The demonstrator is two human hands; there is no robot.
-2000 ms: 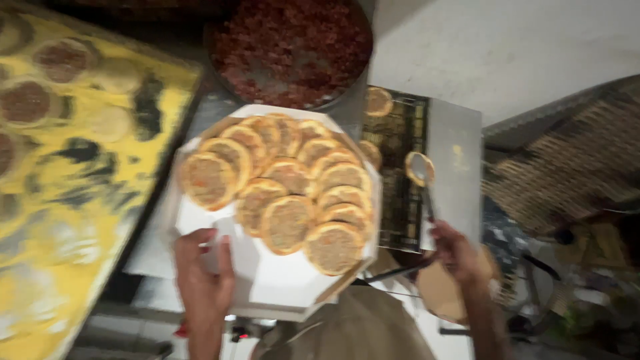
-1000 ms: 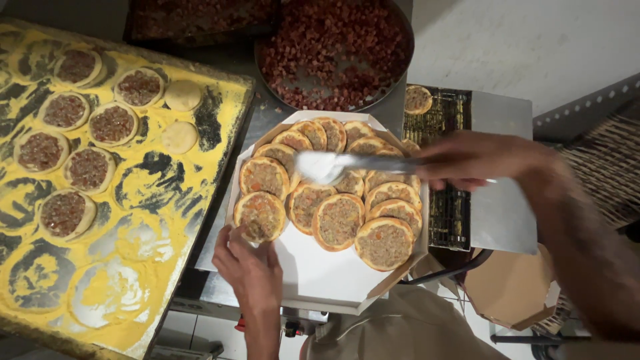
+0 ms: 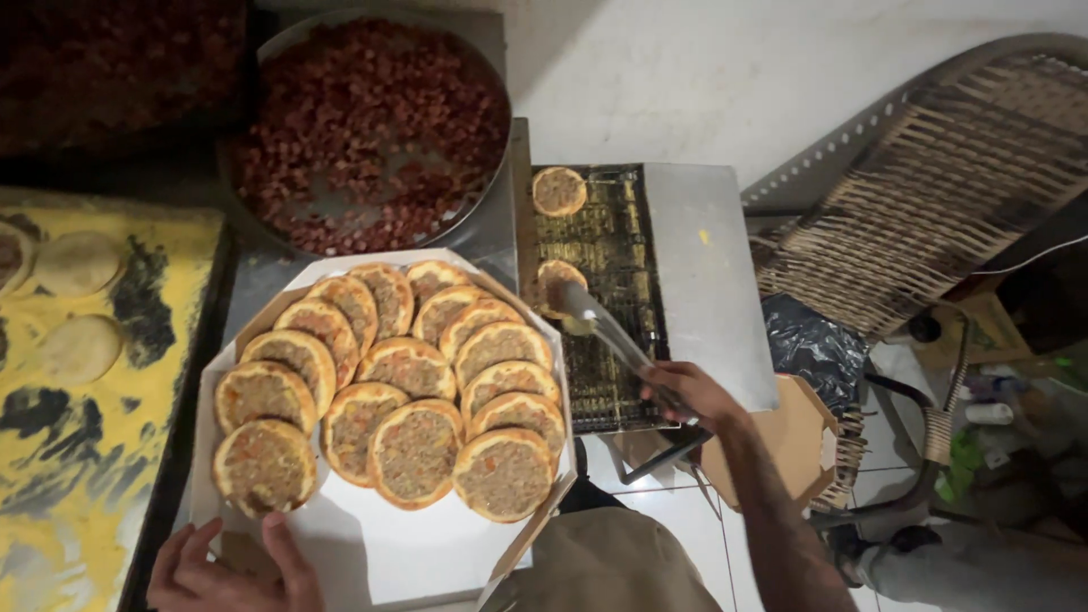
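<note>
My right hand [image 3: 693,393] grips metal tongs [image 3: 616,336], whose tips are at a small meat-topped flatbread [image 3: 561,287] on a dark, flour-dusted tray [image 3: 608,374]. Another baked flatbread [image 3: 559,191] lies at that tray's upper left corner. My left hand [image 3: 238,565] is at the lower left of an octagonal white cardboard box [image 3: 391,557], its fingers apart and a fingertip by the nearest flatbread [image 3: 264,467]. Overlapping baked flatbreads fill most of the box. Whether the tongs' tips are closed on the flatbread is unclear.
A round pan of diced red filling [image 3: 374,136] stands behind the box. At left, a yellow-floured tray [image 3: 51,544] holds dough discs [image 3: 81,348]. A wicker chair [image 3: 926,195], another cardboard box [image 3: 769,442] and a black plastic bag [image 3: 812,344] are at right.
My right hand and the tongs have moved from over the box to the dark tray at right. My left hand remains at the box's lower left. The view has shifted closer.
</note>
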